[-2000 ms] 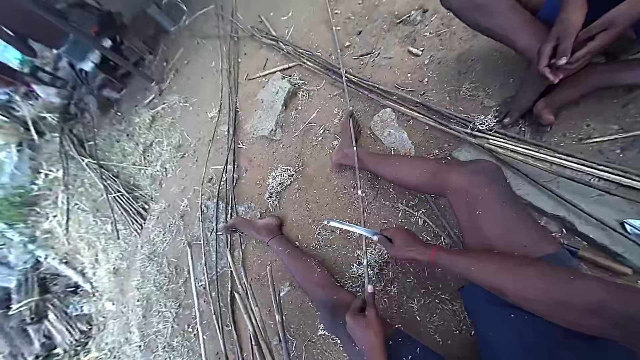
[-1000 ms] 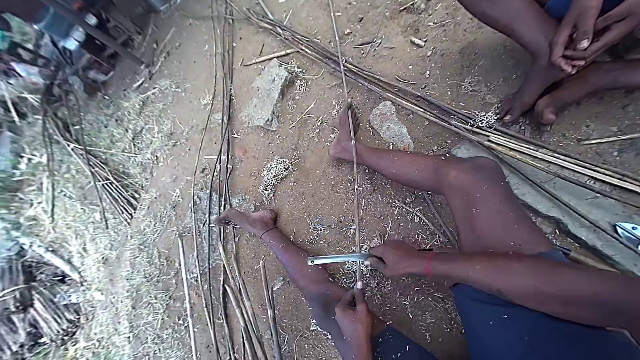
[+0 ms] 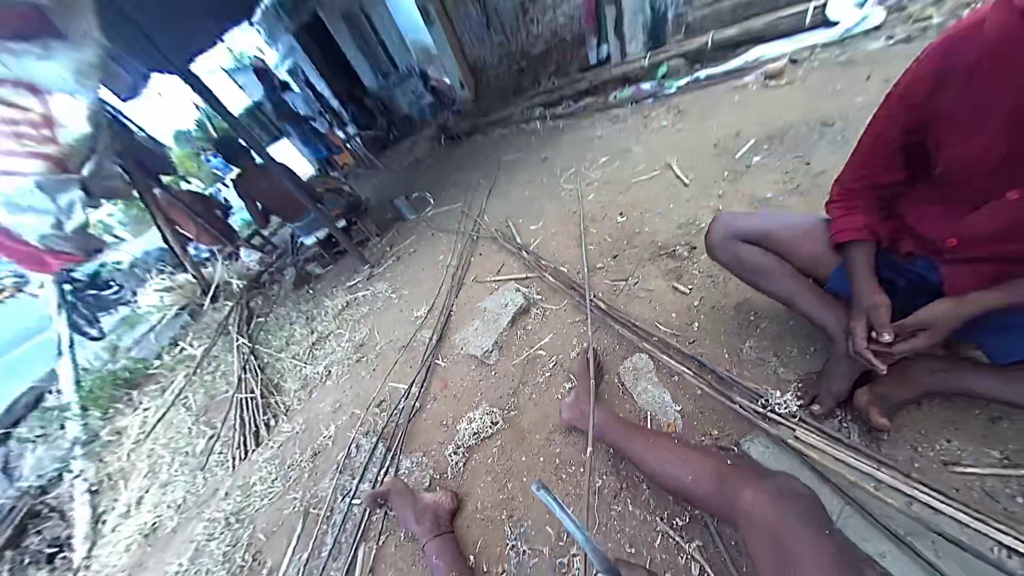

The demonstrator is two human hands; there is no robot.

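A long thin cane stick runs from the bottom edge up across the ground, passing over my foot. The metal blade of a knife slants in from the bottom edge and lies close to the stick's left side. Only a small part of my right hand shows, at the blade's lower end; most of its fingers are cut off by the frame. My left hand is outside the view. Pale curly shavings lie between my outstretched legs.
Bundles of long sticks lie at left and diagonally at right. Flat stones rest nearby. A seated person in a red shirt is at right. More cut sticks lie left, with people under a shelter behind.
The view has tilted up strongly, so my left hand has left the frame and my right is mostly cut off. Earlier both hands were at the stick, the right holding the knife.
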